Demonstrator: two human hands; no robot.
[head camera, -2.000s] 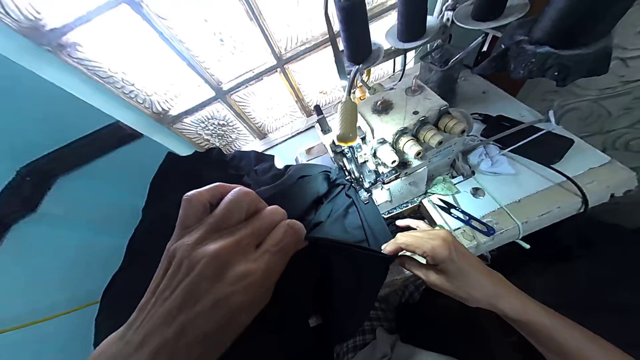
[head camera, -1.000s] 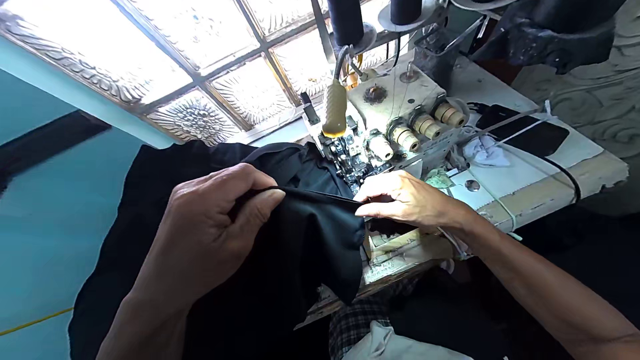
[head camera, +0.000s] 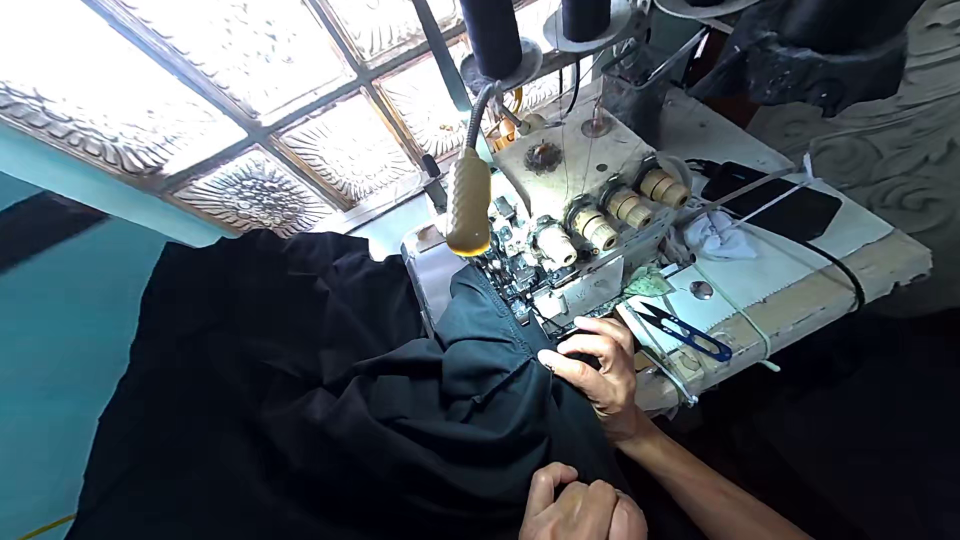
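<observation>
Black fabric spreads over the left and middle of the view, its seamed edge running under the presser foot area of an overlock sewing machine. My right hand pinches that edge between thumb and fingers, just in front of the machine. Lower down, at the bottom edge of the view, my left hand grips a fold of the same fabric with curled fingers. A lit lamp on a flexible neck shines onto the needle area. The needle itself is hidden.
Blue thread snips lie on the worn table edge, right of my right hand. Behind them are a white scrap, cords and a black phone-like object. Black thread cones stand above the machine. A patterned glass window is at the back left.
My left hand has moved from the fabric's upper part down to the bottom edge of the view. The stretched edge between my hands now lies at the machine, with my right hand beside it.
</observation>
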